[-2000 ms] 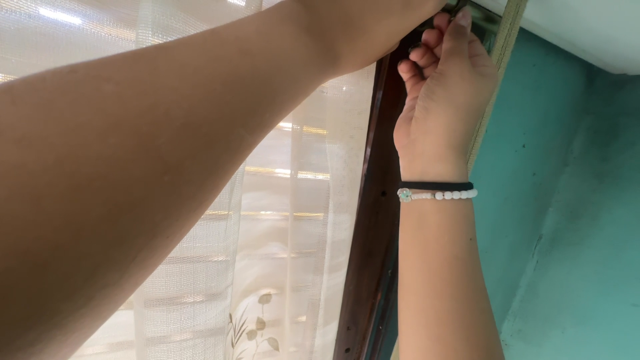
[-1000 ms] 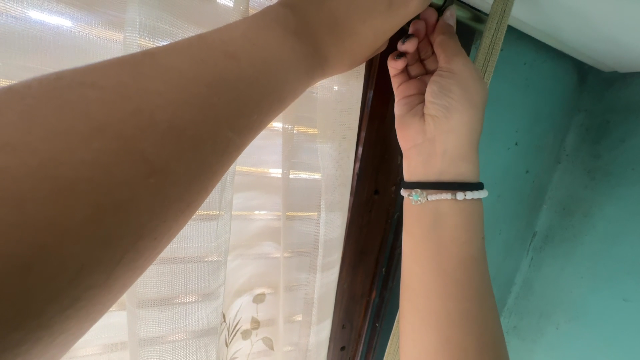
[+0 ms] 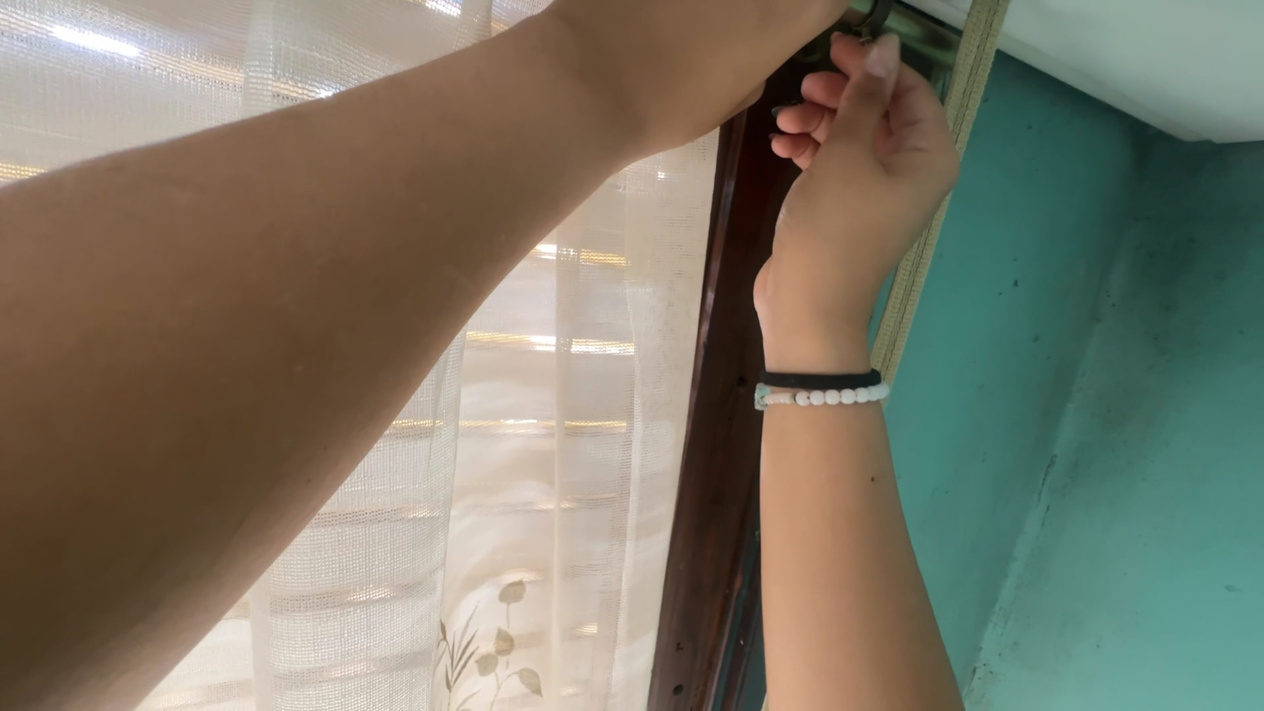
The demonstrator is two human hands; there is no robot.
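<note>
My left hand [image 3: 691, 69] reaches in at the top, its back and wrist showing and its fingers hidden beyond the frame's edge. Just right of it, my right hand [image 3: 864, 168] is raised, thumb and forefinger pinched at the lower end of a small dark ring [image 3: 874, 15], other fingers loosely curled. The ring is partly cut off by the top edge. On my right wrist are a black band [image 3: 820, 379] and a bracelet of white beads [image 3: 834, 397]. A sheer white curtain [image 3: 533, 464] hangs behind my left forearm. A beige woven band [image 3: 913, 267] passes behind my right hand.
A dark wooden frame [image 3: 706, 444] runs down beside the curtain's right edge. Light comes through slats behind the curtain. On the right are a teal wall [image 3: 1027, 296] with dark marks and a white surface [image 3: 1136, 59] above it.
My right wrist has turned, so the bracelet's charm sits at the wrist's left edge instead of facing me as it did a second ago. My left arm stays raised across the curtain.
</note>
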